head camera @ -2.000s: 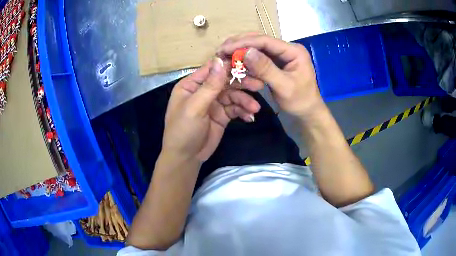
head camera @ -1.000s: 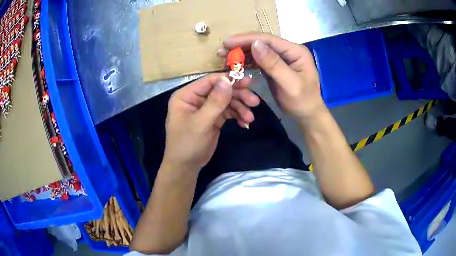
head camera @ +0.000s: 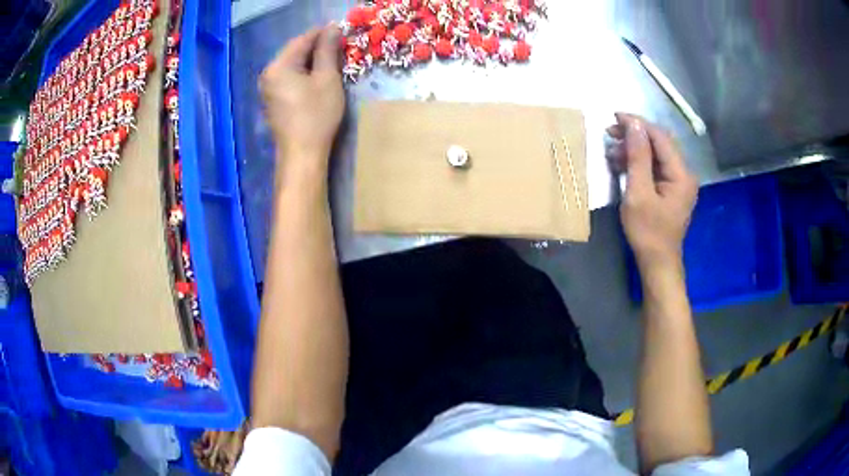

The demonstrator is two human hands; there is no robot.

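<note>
My left hand (head camera: 303, 93) is at the upper left, its fingertips at the left end of a pile of red-haired mini dolls (head camera: 442, 33); whether it holds a doll I cannot tell. My right hand (head camera: 656, 191) hovers right of the cardboard pad (head camera: 410, 195), fingers loosely curled and slightly blurred, with nothing visible in it. A small round white pot (head camera: 457, 156) stands near the pad's middle. Two thin pale sticks (head camera: 566, 175) lie at the pad's right side.
At left, a large blue crate (head camera: 209, 139) holds a cardboard sheet (head camera: 112, 279) with rows of dolls (head camera: 84, 139). A slim white tool with a dark tip (head camera: 668, 85) lies on the bench at upper right. An empty blue bin (head camera: 731, 246) is below right.
The view has shifted, showing the doll pile and more crate. My hands have parted, the left to the pile, the right to the pad's right. The doll between them is no longer seen there.
</note>
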